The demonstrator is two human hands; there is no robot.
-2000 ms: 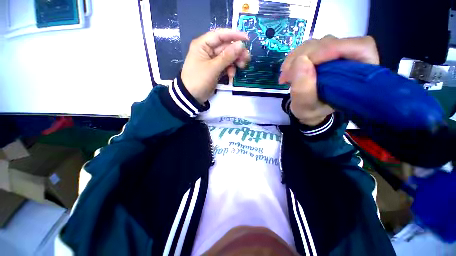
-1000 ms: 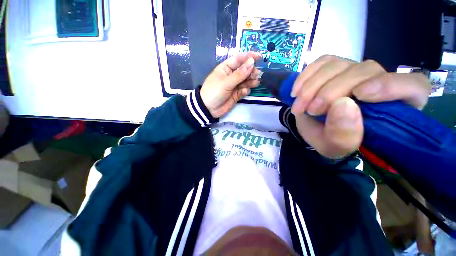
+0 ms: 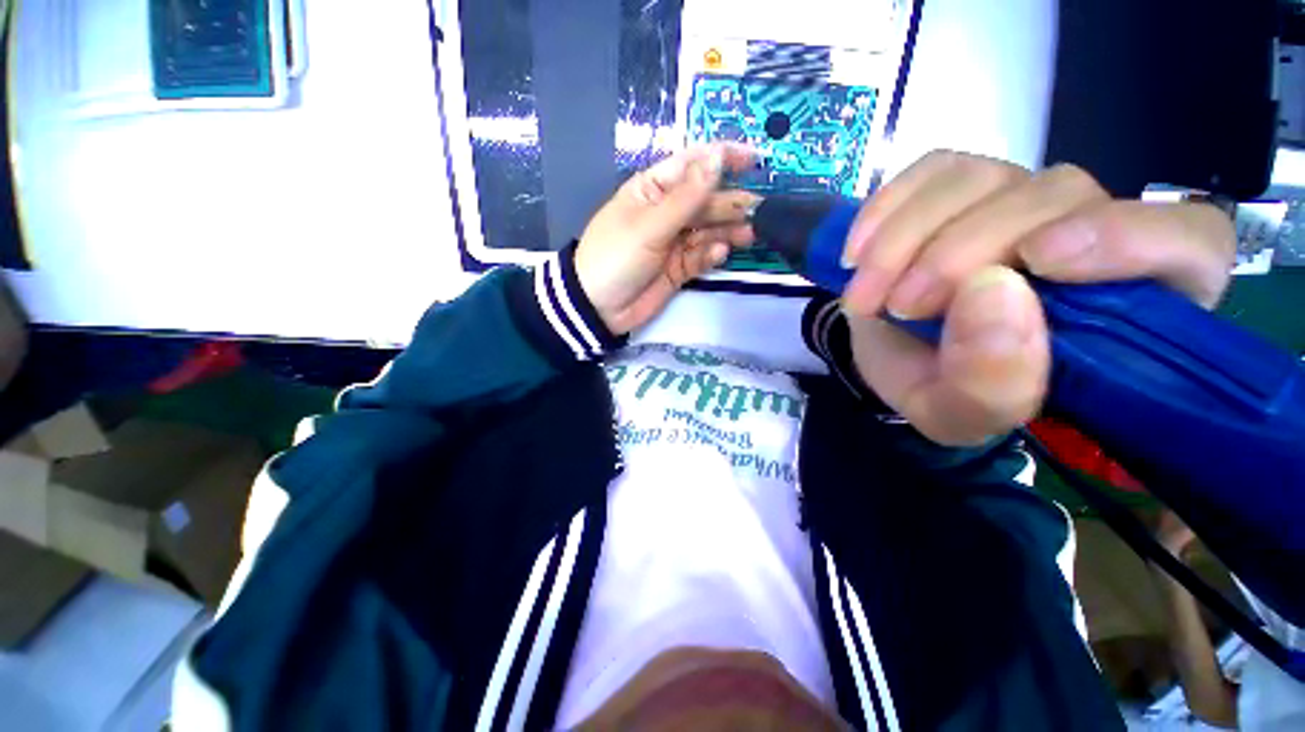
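Note:
My right hand (image 3: 988, 272) is closed around the thick blue body of the electric screwdriver (image 3: 1174, 358). Its black nose points left, its tip at the fingertips of my left hand (image 3: 666, 236). The left thumb and index finger are close together at the tip; whether they pinch a screw is too small to tell. Both hands are over the lower part of the green circuit board (image 3: 816, 122), which has a dark round spot. The board lies in the right section of the pale device frame (image 3: 895, 86). The glossy dark panel (image 3: 573, 86) fills the left section.
Another green board in a pale frame (image 3: 215, 50) lies at the upper left. A black item (image 3: 1159, 100) and a metal-fitted device (image 3: 1259, 236) are on the right. Cardboard boxes (image 3: 143, 501) stand below the table's left edge. Another person's arm (image 3: 1195, 629) shows at the lower right.
From two seconds ago, the screwdriver has swung so its nose meets my left fingertips, and my left hand has shifted right and down. Since one second ago, little has moved.

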